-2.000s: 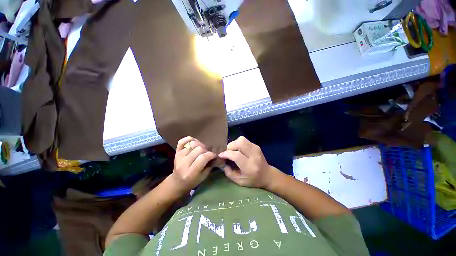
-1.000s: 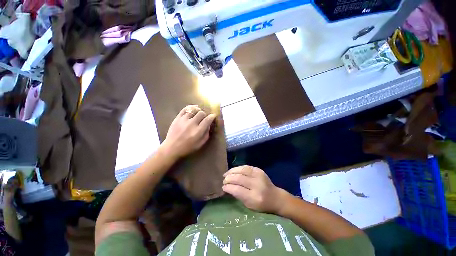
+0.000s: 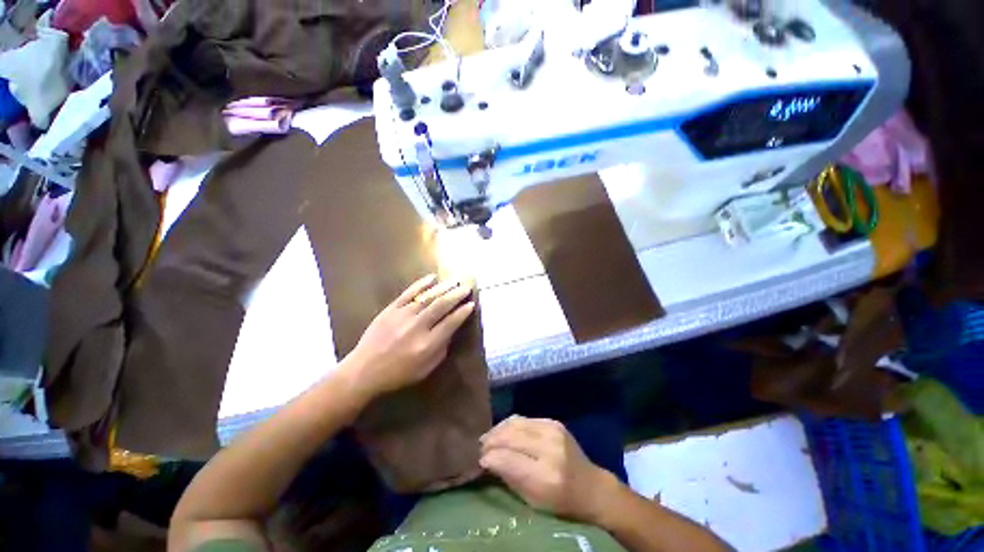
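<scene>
A brown cut panel (image 3: 372,259) lies on the white sewing table, its upper part left of the lit needle area and its rounded lower end hanging over the front edge. My left hand (image 3: 415,334) lies flat on the panel, fingers spread near its right edge, just below the needle. My right hand (image 3: 536,458) is closed on the panel's lower right edge near my body. The white sewing machine (image 3: 637,102) has its presser foot (image 3: 480,224) above my left fingertips; whether it touches the cloth cannot be told.
A rectangular brown piece (image 3: 593,259) lies partly under the machine arm. Another brown panel (image 3: 194,291) and a crumpled fabric bundle (image 3: 92,259) are at left. Scissors (image 3: 845,203) lie at the machine's right. A blue basket (image 3: 863,474) stands below right.
The view has tilted up to show more of the machine. My left hand has moved from the panel's lower end to near the needle, its fingers now spread. My right hand stays at the lower edge.
</scene>
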